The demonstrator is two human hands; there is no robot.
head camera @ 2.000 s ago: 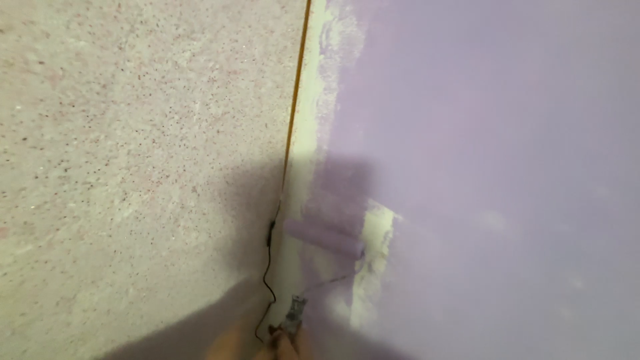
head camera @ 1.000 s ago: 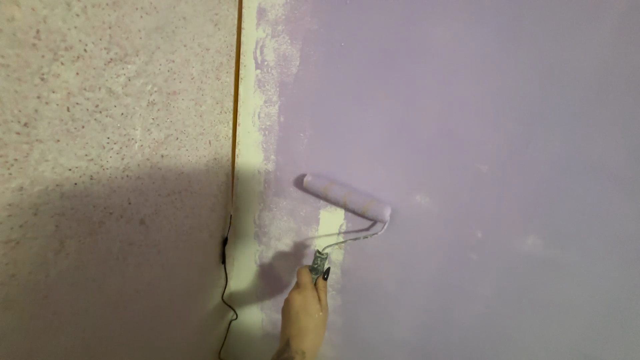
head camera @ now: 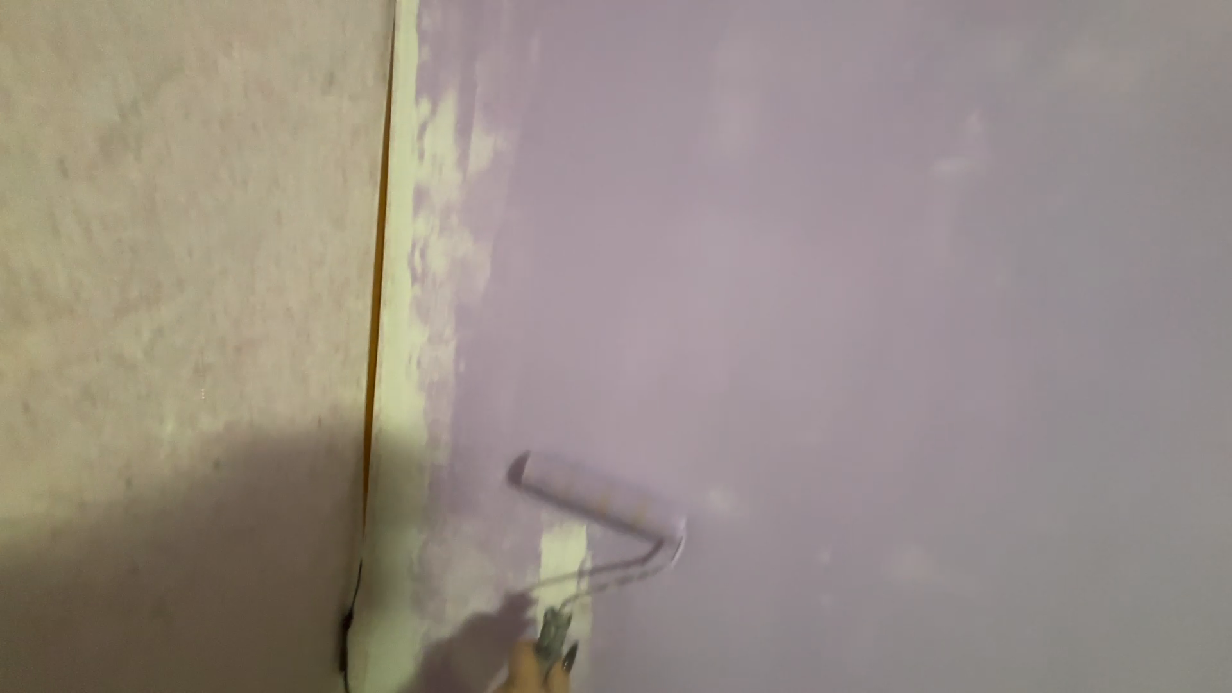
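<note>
What looks like my left hand shows only in part at the bottom edge, its fingers closed around the dark handle of a paint roller. A bent wire frame runs from the handle to the right end of the lilac-coated roller sleeve. The sleeve is tilted, its left end higher, and blurred, over the lilac-painted wall. A pale patch shows just under it. Whether the sleeve touches the wall cannot be told. My right hand is out of view.
A pale, uneven strip runs along the wall's left edge. Beside it is a narrow orange-brown strip, with a dark cable at its lower end. A speckled, light-coloured surface fills the left side. Shadows cover the lower left.
Between the two earlier frames the roller moved right, away from the pale edge strip. The sleeve is now blurred above the pale patch. The hand sits lower in the view, which has shifted.
</note>
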